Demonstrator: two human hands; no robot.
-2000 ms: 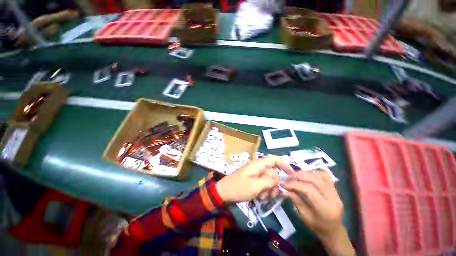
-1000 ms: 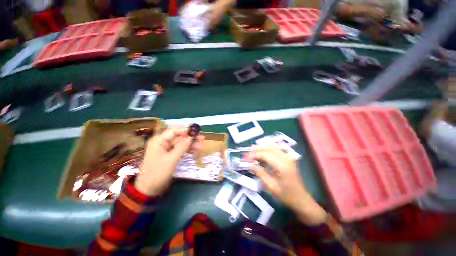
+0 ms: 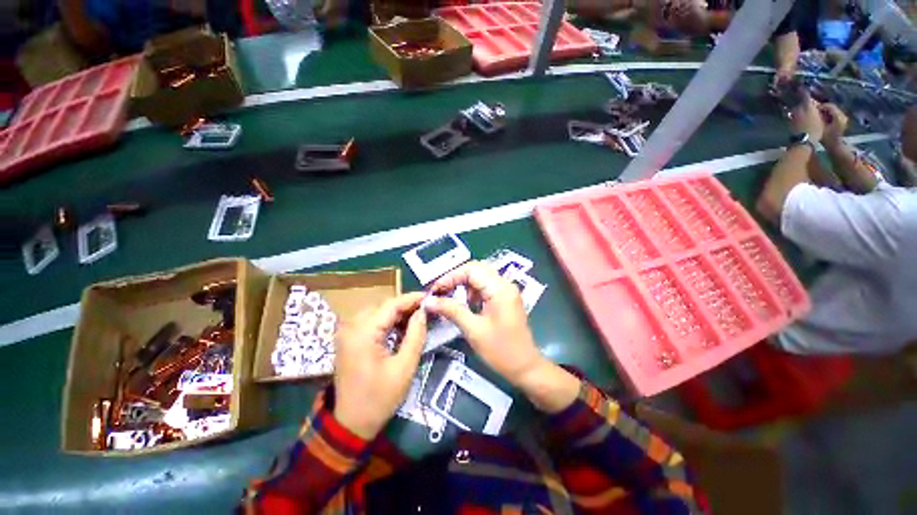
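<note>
My left hand (image 3: pixel 377 360) and my right hand (image 3: pixel 490 317) meet at the fingertips in front of me. They pinch a small white part (image 3: pixel 430 301) between them, too small to name surely. White frames with rectangular openings lie around my hands: one frame (image 3: pixel 436 258) behind, another frame (image 3: pixel 471 398) nearer me. The smaller cardboard box (image 3: pixel 386 282) on the left holds white rings (image 3: pixel 305 332). The larger cardboard box (image 3: pixel 251 332) beside it holds copper-orange modules (image 3: pixel 161 377).
A pink parts tray (image 3: pixel 623 272) with tiny specks in its cells lies to the right. A metal post (image 3: pixel 704 96) rises behind it. Frames with orange pieces (image 3: pixel 234 217) lie on the belt. A person in a white sleeve (image 3: pixel 845 223) works at the right.
My left hand has come from over the smaller box to meet my right hand. The dark round part it held up no longer shows. The view has turned right.
</note>
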